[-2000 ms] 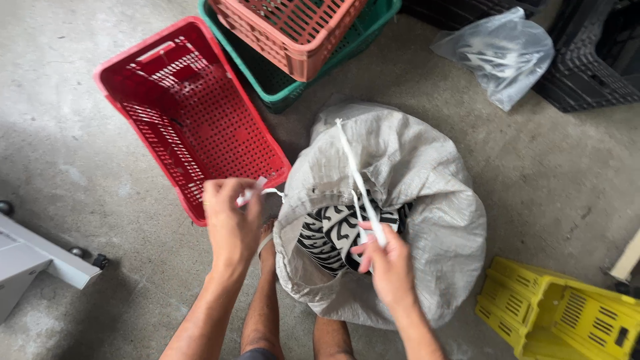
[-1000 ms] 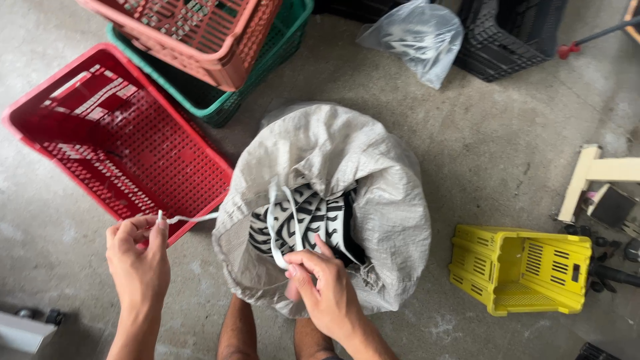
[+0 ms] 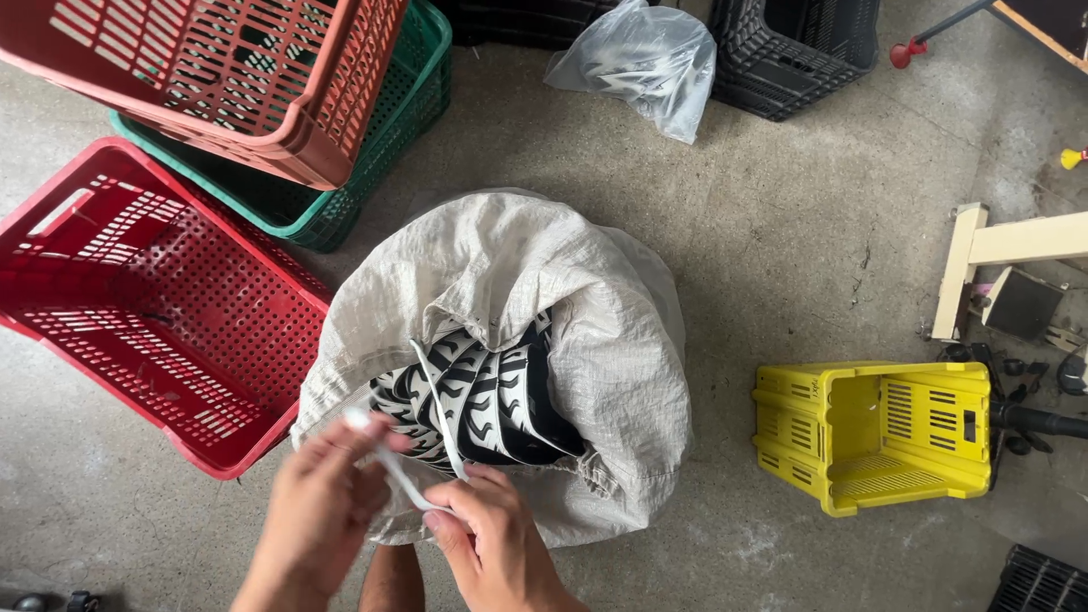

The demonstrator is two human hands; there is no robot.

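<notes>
A pale woven plastic sack [image 3: 586, 340] stands on the floor with its mouth partly gathered. Black-and-white patterned pieces [image 3: 493, 391] show inside; what they are exactly I cannot tell. My right hand [image 3: 497, 531], at the near edge of the mouth, pinches a white cord [image 3: 440, 408] whose loop lies over the patterned pieces. Just left of it, my left hand [image 3: 327, 501] is blurred and has its fingers closed on another stretch of the white cord, which runs between both hands.
A red plastic crate [image 3: 212, 314] touches or nearly touches the sack at left. Beyond it, a salmon crate [image 3: 229, 144] rests on a green crate [image 3: 340, 195]. A yellow crate [image 3: 786, 425] lies to the right. A clear plastic bag [image 3: 646, 59] and a black crate [image 3: 782, 76] are farther back.
My left hand has come from beside the red crate to the sack's near edge, close to my right hand. My right hand stays on the cord. The view has shifted.
</notes>
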